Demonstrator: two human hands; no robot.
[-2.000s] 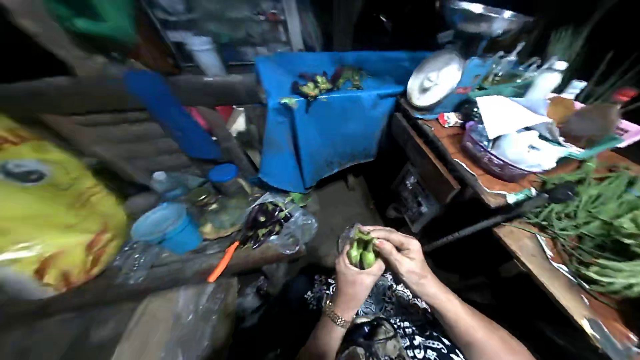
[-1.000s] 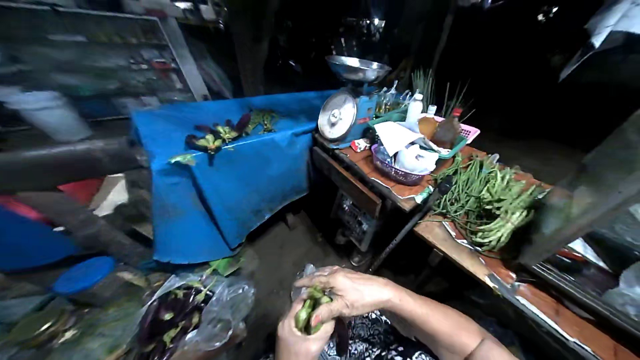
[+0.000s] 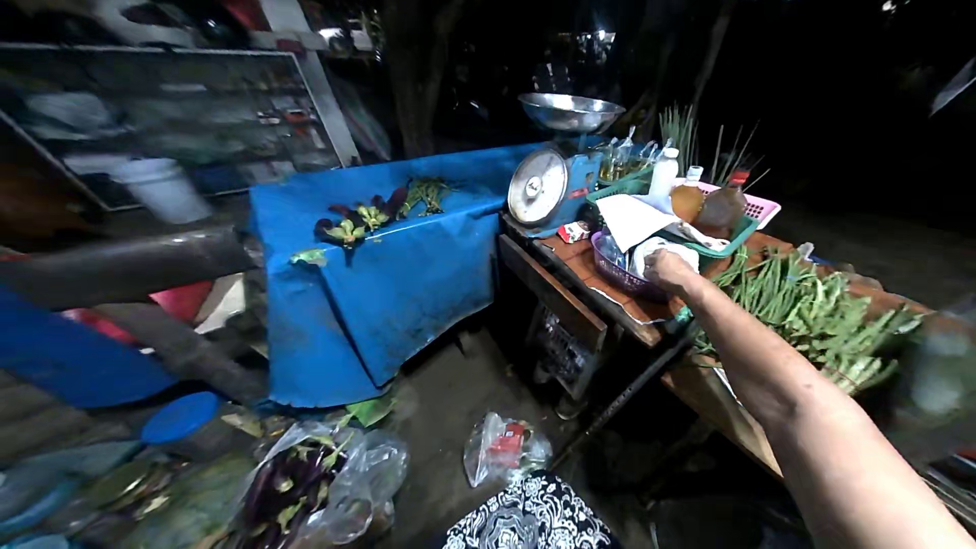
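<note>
My right hand [image 3: 671,272] reaches out to a white plastic bag [image 3: 657,250] in a purple basket [image 3: 627,279] on the wooden table; its fingers are partly hidden against the bag, so the grip is unclear. My left hand is out of view. A white sheet [image 3: 634,219] lies over the basket beside the hand. Green long vegetables [image 3: 816,313] are heaped next to my forearm. Behind the basket, bottles [image 3: 720,207] stand in a green tray [image 3: 743,232]. A dial scale [image 3: 539,187] with a metal pan [image 3: 572,113] stands to the left.
Eggplants [image 3: 358,219] lie on a blue-covered table [image 3: 381,290]. More eggplants fill a clear plastic bag [image 3: 366,488] at lower left. A plastic bag with a red packet [image 3: 507,446] is low in front of my patterned clothing. A wooden rail [image 3: 137,263] runs at left.
Both hands held green vegetables together near my lap earlier. My right arm now stretches to the purple basket, and my left hand has left the view. The view has swung right since the first frame.
</note>
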